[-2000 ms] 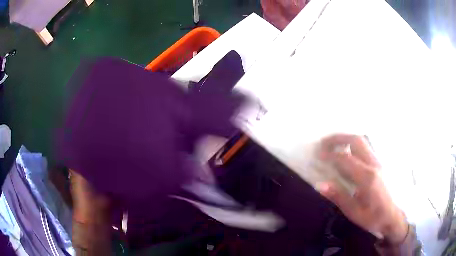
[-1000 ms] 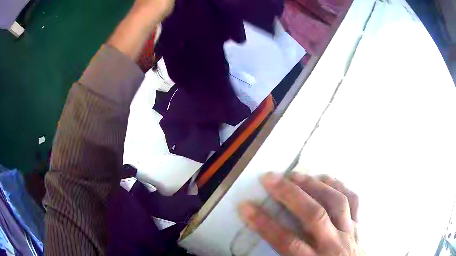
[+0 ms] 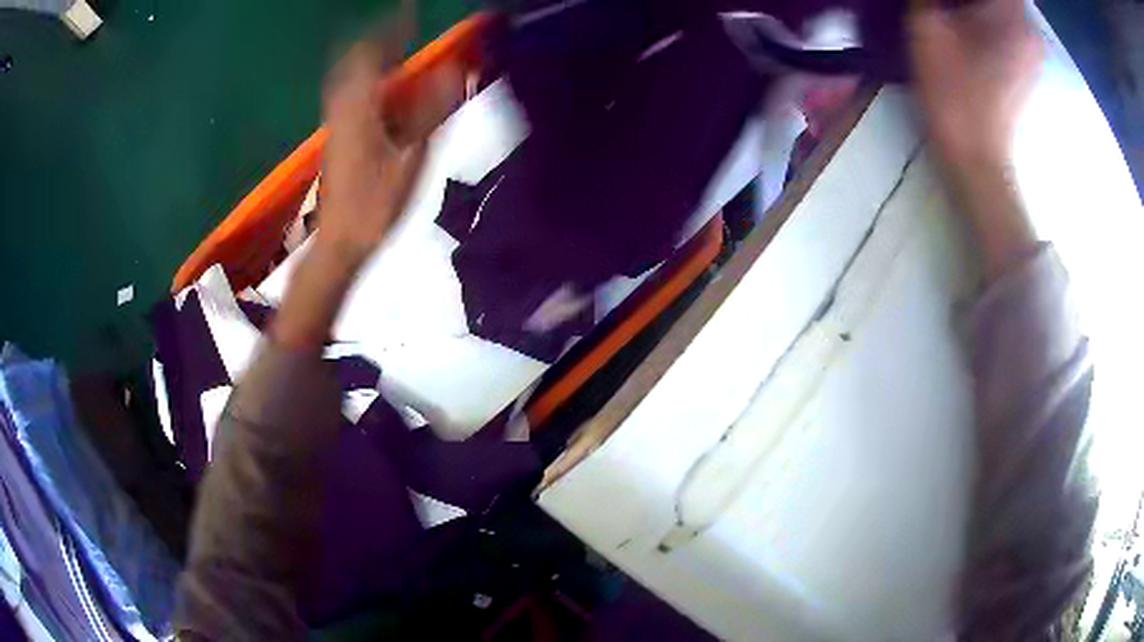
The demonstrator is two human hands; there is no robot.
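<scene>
Dark purple-navy fabric panels [image 3: 627, 113] hang at the top centre, over the orange-edged container and against the table edge. My right hand [image 3: 972, 75], blurred, is at the top right on the dark fabric's right end, above the white table [image 3: 828, 439]; its exact grip cannot be made out. My left hand [image 3: 370, 157], blurred, is over the container's left part with fingers apart, and no cloth shows in it. Dark and white cut pieces [image 3: 402, 289] lie piled in the container below my left hand.
The container's orange rim [image 3: 251, 207] runs along the table's left side. The table's worn edge [image 3: 703, 314] and a crack in its top run diagonally. Green floor [image 3: 113, 151] shows at left, with blue and lilac cloth [image 3: 63, 464] at the lower left.
My right hand has moved from the table's near part up to the dark fabric. My left hand has come down and left, away from the fabric it was at. The dark fabric has shifted right.
</scene>
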